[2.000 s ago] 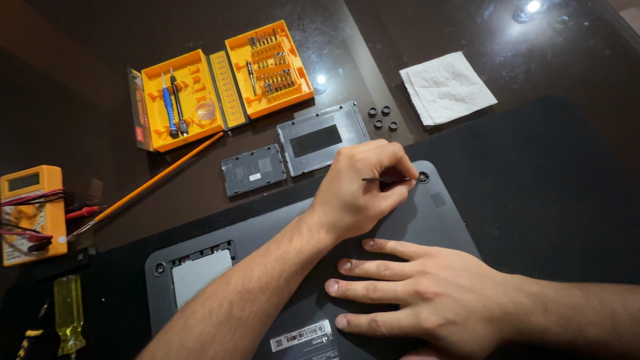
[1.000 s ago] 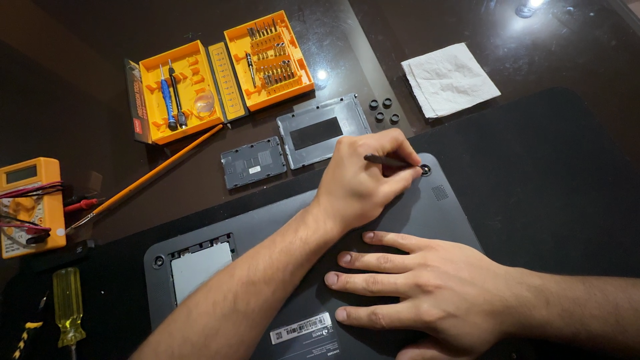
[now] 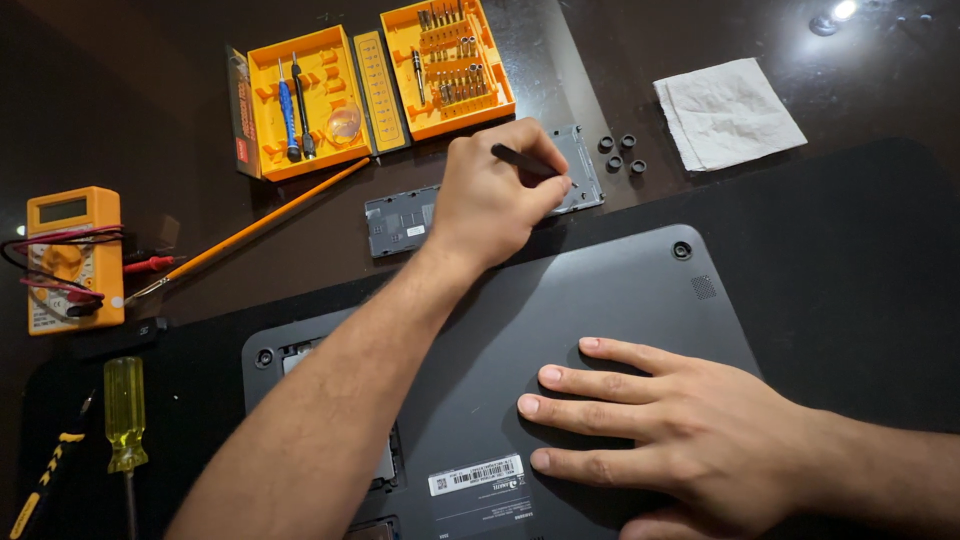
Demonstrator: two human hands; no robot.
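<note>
My left hand [image 3: 499, 199] pinches a slim black tool [image 3: 517, 159], perhaps tweezers, its tip over the larger dark cover panel [image 3: 589, 161]. A tiny dark piece shows near that tip. Beside it lies the smaller cover panel [image 3: 390, 223], partly behind my left hand. Flat on the underside of a Samsung laptop [image 3: 600, 277] rests my right hand [image 3: 675, 427], fingers spread. The laptop's upper right corner has a round screw recess [image 3: 682, 250]; another recess [image 3: 264, 358] is at the upper left. My left forearm hides part of an uncovered bay [image 3: 296, 360].
Beyond the panels are an orange precision tool kit [image 3: 307, 97], several black rubber feet [image 3: 614, 163] and a folded paper towel [image 3: 731, 112]. At left lie a multimeter [image 3: 75, 259], a brush [image 3: 262, 221], a yellow-handled screwdriver [image 3: 124, 412] and a black-and-yellow tool [image 3: 46, 472].
My left hand has moved with the black tool from the laptop's upper right corner, back and left to the larger panel. My right hand stays on the laptop.
</note>
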